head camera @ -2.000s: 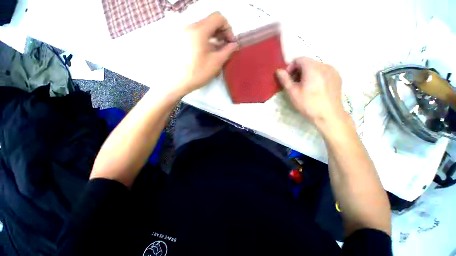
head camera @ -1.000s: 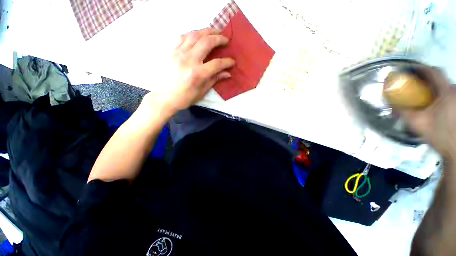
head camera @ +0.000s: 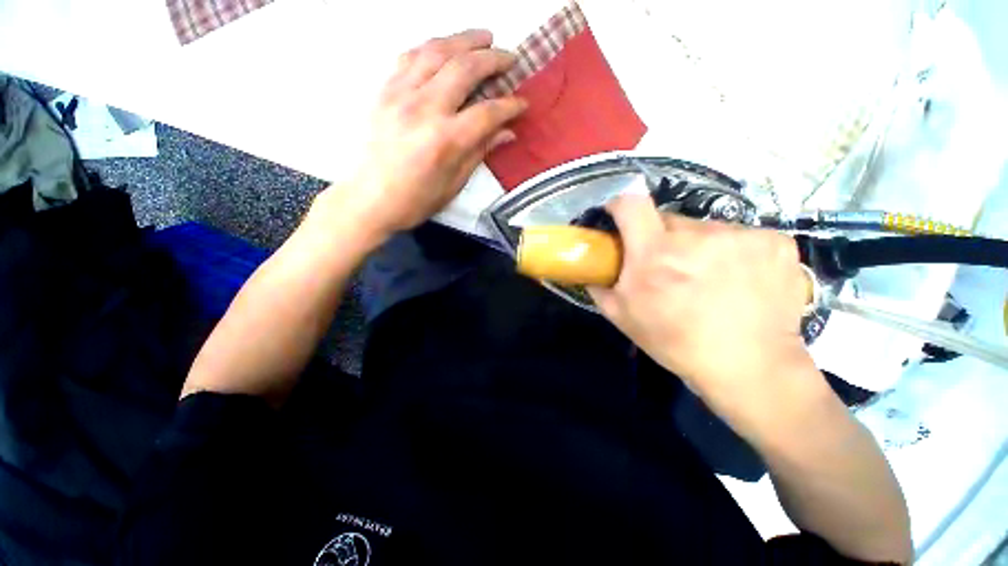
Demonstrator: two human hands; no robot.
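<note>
A red patch pocket piece (head camera: 577,105) lies plain side up on the white table, with its plaid hem band along the upper left edge. My left hand (head camera: 440,127) rests at the piece's left side, fingertips on the hem band and red cloth. My right hand (head camera: 702,282) is closed around the wooden handle of the steam iron (head camera: 619,171). The iron's pointed front faces left, at the near edge of the piece, and covers its lower edge. Whether the sole presses on the cloth cannot be told.
Another plaid piece (head camera: 210,16) lies at the top left of the table (head camera: 265,94). A black hose (head camera: 928,252) and a yellow-marked cable run right from the iron. Dark clothing (head camera: 66,332) is heaped below left. Whitish crumpled cloth lies at the right.
My right hand has let go of the pocket piece, taken the iron and brought it left to the piece. The piece has turned so its hem slants at the upper left.
</note>
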